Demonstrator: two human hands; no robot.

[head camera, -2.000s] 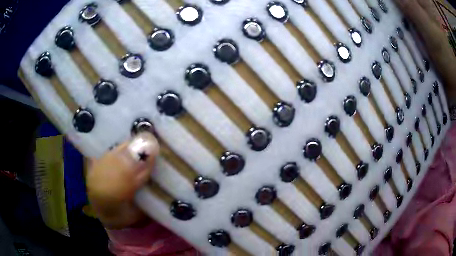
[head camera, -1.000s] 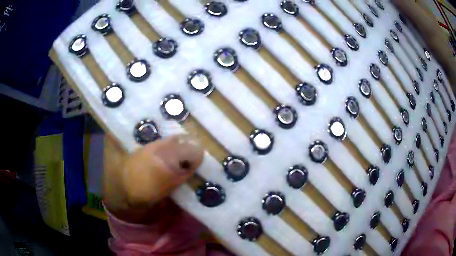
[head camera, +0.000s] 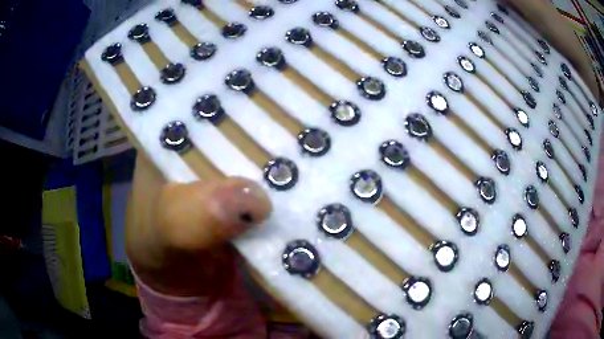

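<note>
A white foam-lined parts tray (head camera: 291,198) on a thin tan board fills most of the view, tilted. Round metal parts (head camera: 302,258) sit in rows at the ends of its narrow tan slots; some flash white, others look dark silver. My left hand (head camera: 199,218) grips the tray's lower left edge, thumb on the foam, fingers hidden behind the board. Its thumbnail has a small dark mark. My right hand (head camera: 553,33) shows only as a blurred strip of skin along the tray's upper right edge; its fingers cannot be made out.
Another slotted tray (head camera: 93,119) lies behind at the left. A dark blue item (head camera: 40,59) is at the upper left. A yellow item (head camera: 63,245) stands beside blue at the lower left. Pink sleeves (head camera: 192,311) show below and at the right. Red and yellow lines show at the upper right corner.
The tray has shifted and tilted differently, its left corner moving right, and different parts flash white. My left thumb now lies further along the edge, nearer the lower rows. More of the tray behind shows.
</note>
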